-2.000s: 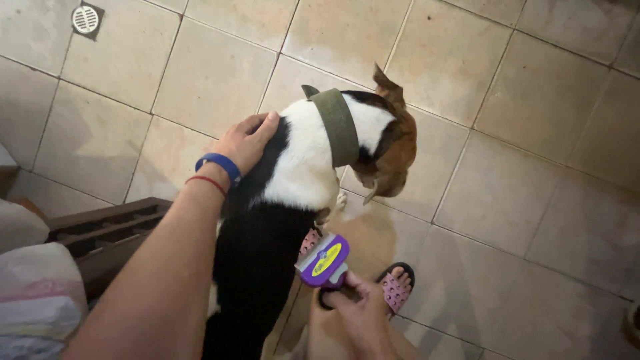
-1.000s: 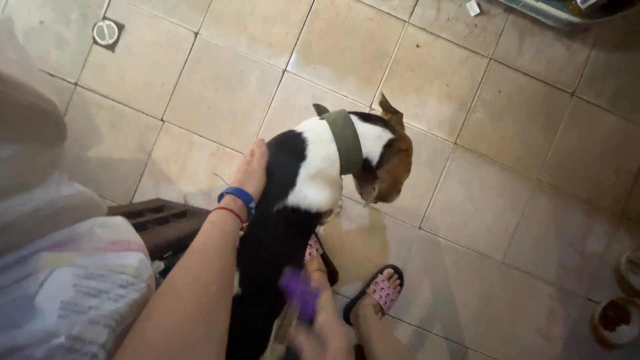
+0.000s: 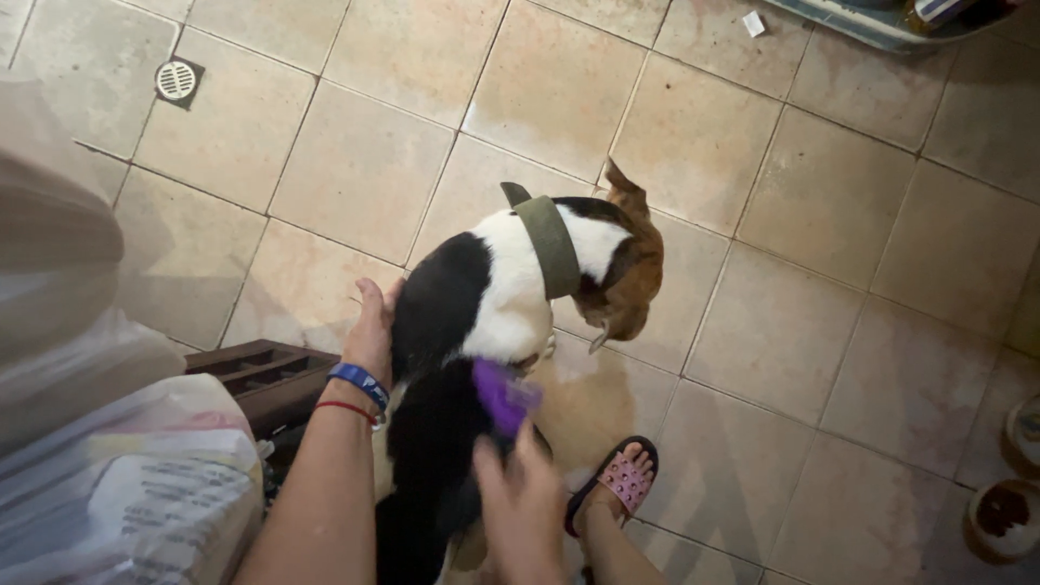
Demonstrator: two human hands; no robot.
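A black, white and brown dog [image 3: 508, 301] stands in the middle of the view, its head bent down at the right. Around its neck is a wide olive-green collar [image 3: 550, 248]. My left hand [image 3: 375, 325], with a blue wristband and a red string on the wrist, rests against the dog's left flank. In my right hand [image 3: 520, 496], blurred by motion, is a purple deshedding brush [image 3: 505, 396], held at the dog's right side behind the shoulder. Whether its teeth touch the coat cannot be told.
Plastic bags [image 3: 154, 479] fill the lower left, beside a dark brown slatted piece [image 3: 264, 374]. A floor drain [image 3: 176, 80] lies upper left. My foot in a pink sandal [image 3: 624, 483] is on the tiles. Two bowls [image 3: 1005, 520] stand at the right edge, and a tray-like container [image 3: 861, 28] at the top right.
My left hand has gone from the top of the dog's back to its left flank. The purple brush, clear of the coat two seconds ago, is now against or over the dog's side.
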